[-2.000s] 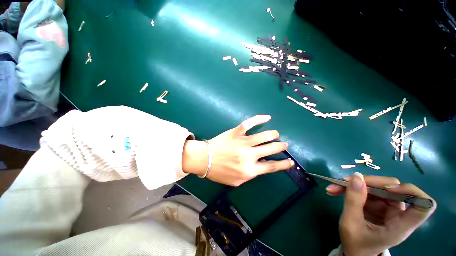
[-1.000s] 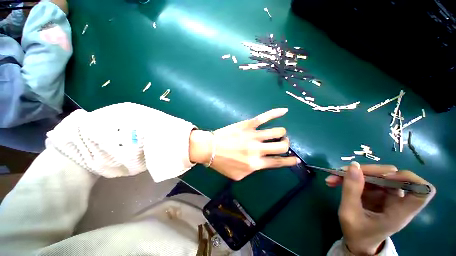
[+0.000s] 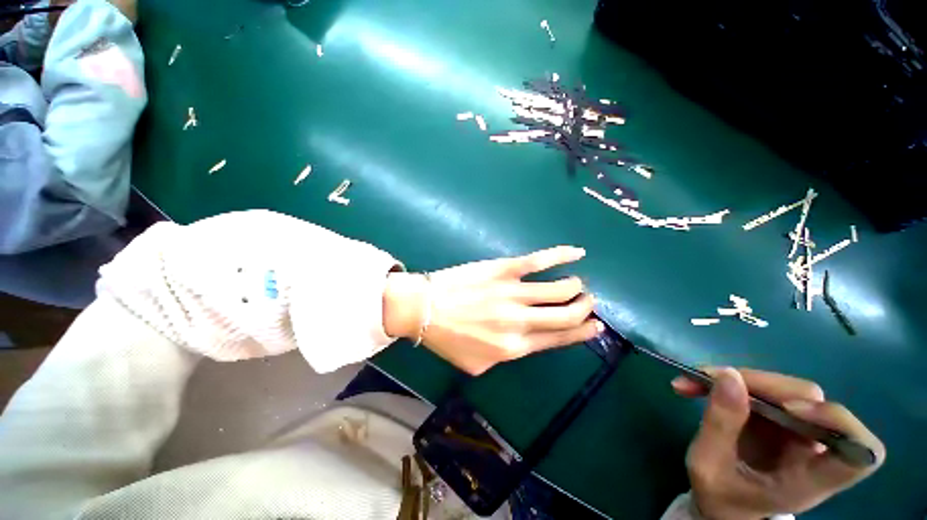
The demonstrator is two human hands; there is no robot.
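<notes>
A black phone middle frame (image 3: pixel 470 452) lies across the bench's front edge, its gold-marked end over my lap and its far end on the green top. My left hand (image 3: pixel 498 314) lies palm down over the frame's far left side, fingers spread, fingertips on its far end. My right hand (image 3: pixel 764 439) holds silver-grey tweezers (image 3: pixel 796 421) between thumb and fingers. The tweezers' tip is at the frame's far right corner. Whether the tip grips a strip is too small to tell.
A pile of pale and dark scraps (image 3: pixel 569 120) lies beyond my hands on the green bench top (image 3: pixel 427 132). More pale slivers (image 3: pixel 803 259) lie at the right. A dark plastic mass (image 3: pixel 783 91) fills the far right. A coworker's light blue sleeve (image 3: pixel 94 122) is at the far left.
The tweezers' rear end has tilted lower with my right hand. My left fingers have shifted slightly, the index finger now lower than a second ago. The frame stays in nearly the same place.
</notes>
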